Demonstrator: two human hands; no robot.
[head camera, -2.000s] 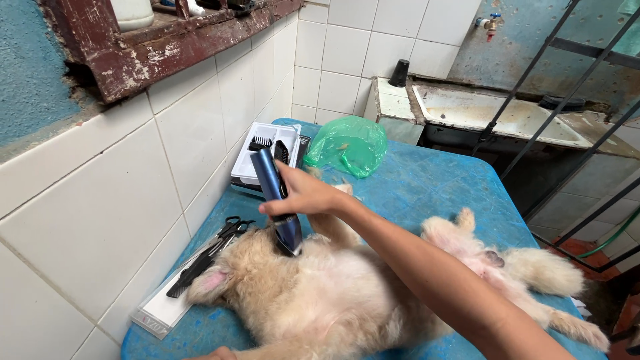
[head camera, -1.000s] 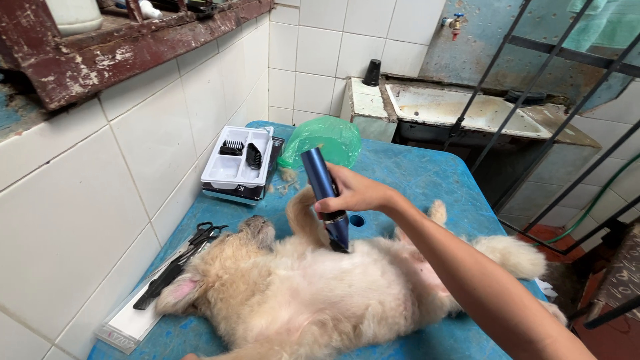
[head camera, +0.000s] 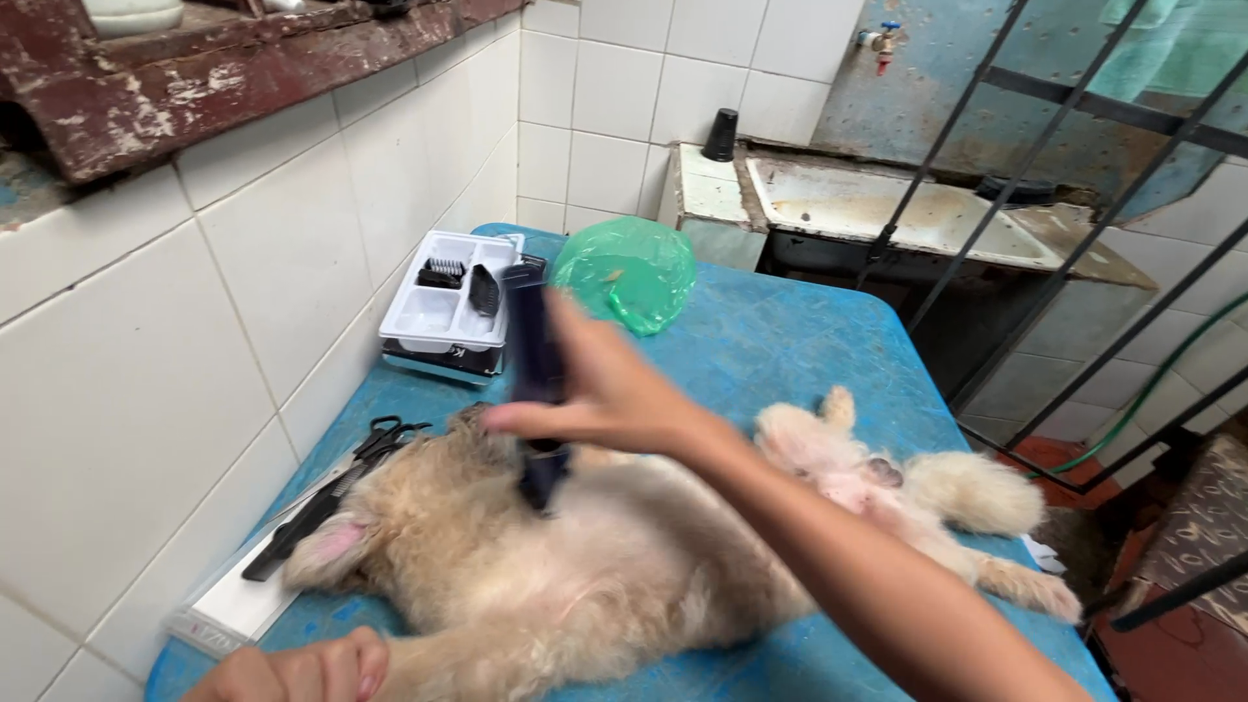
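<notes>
A cream-coloured dog (head camera: 624, 546) lies on its back on a blue table (head camera: 780, 302), head toward the left, hind legs and tail at the right. My right hand (head camera: 595, 390) grips a dark blue hair clipper (head camera: 536, 361), blurred, its head down at the dog's upper chest near the neck. At the bottom left my left hand (head camera: 302, 673) is closed around the dog's foreleg (head camera: 439, 668). Beside the dog's head lie black scissors (head camera: 385, 439) and a black comb (head camera: 302, 522) on a white flat package (head camera: 239, 604).
A white tray (head camera: 429, 312) with black clipper guards sits on a box against the tiled wall. Next to it lies a green plastic bag (head camera: 629, 273). Behind the table are a stained sink (head camera: 907, 214), a black cup (head camera: 721, 136) and a tap (head camera: 882, 44). Metal bars (head camera: 1014, 185) stand at the right.
The clipper in my right hand has moved from the dog's belly side back toward its neck since one second ago. My left hand has come further into view at the bottom left.
</notes>
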